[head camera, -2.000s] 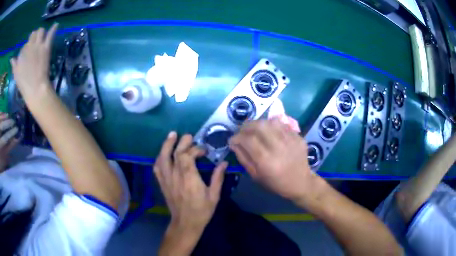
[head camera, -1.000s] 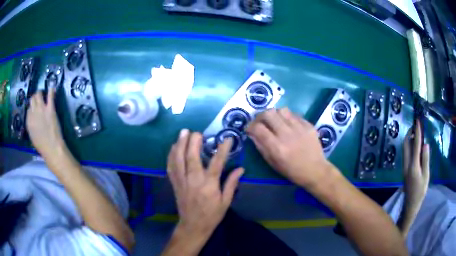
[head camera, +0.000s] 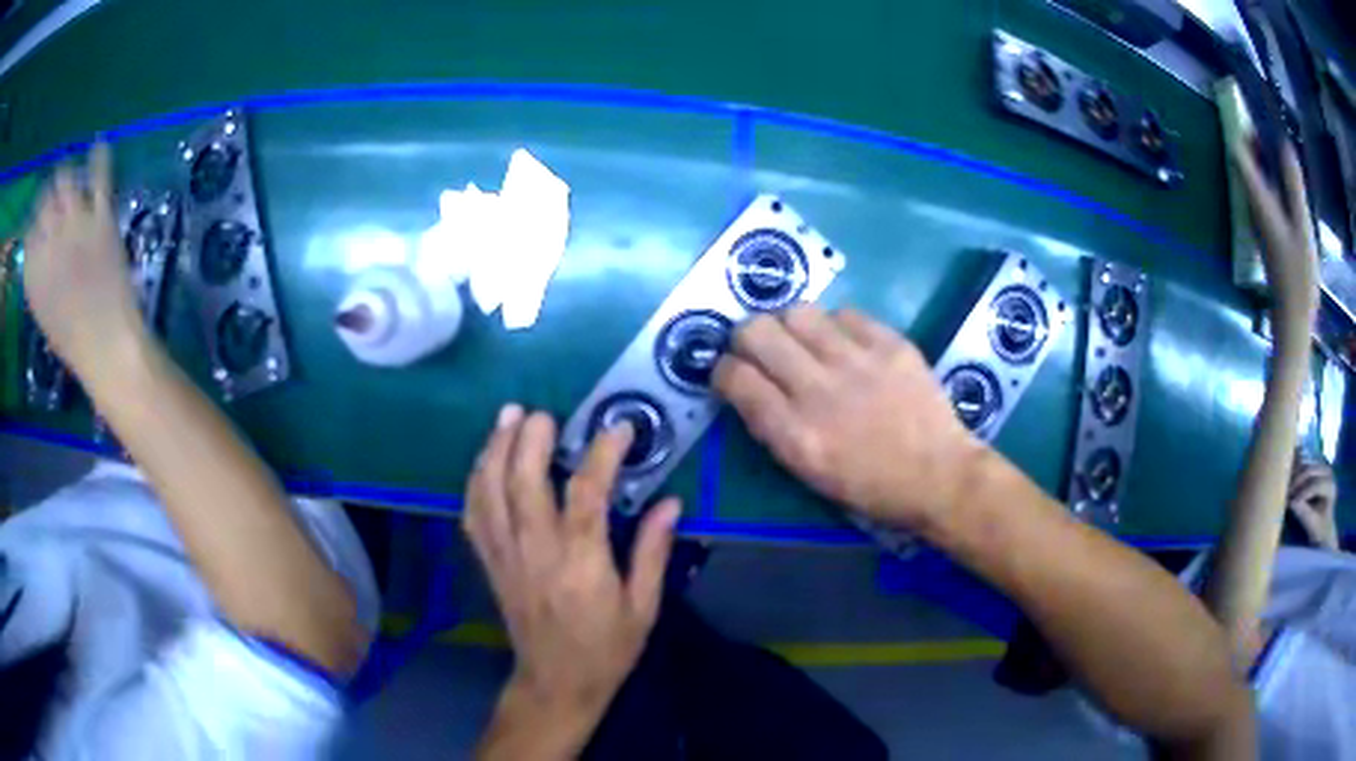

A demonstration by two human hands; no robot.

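A silver three-unit panel (head camera: 654, 330) lies slanted on the green surface before me, its upper end to the right. Its three black round units with shiny rings face up. My left hand (head camera: 558, 558) is at its lower end, fingers apart, the index fingertip on the lowest round unit (head camera: 631, 428). My right hand (head camera: 840, 409) is curled at the panel's right side, fingertips at the edge of the middle round unit (head camera: 693, 351). Whether its fingers pinch anything is hidden.
A whitish squeeze bottle (head camera: 394, 315) and bright white wipes (head camera: 513, 245) are left. More panels stand left (head camera: 231, 268) and right (head camera: 1108, 390); one (head camera: 1019, 324) is partly behind my right hand. Another (head camera: 1086, 107) lies beyond the blue line. Neighbours' arms reach in left (head camera: 194, 431) and right (head camera: 1282, 372).
My left index finger now touches the lowest unit. The pink wad seen earlier no longer shows. The far panel at top centre is gone; one lies upper right. The rightmost near panel is gone.
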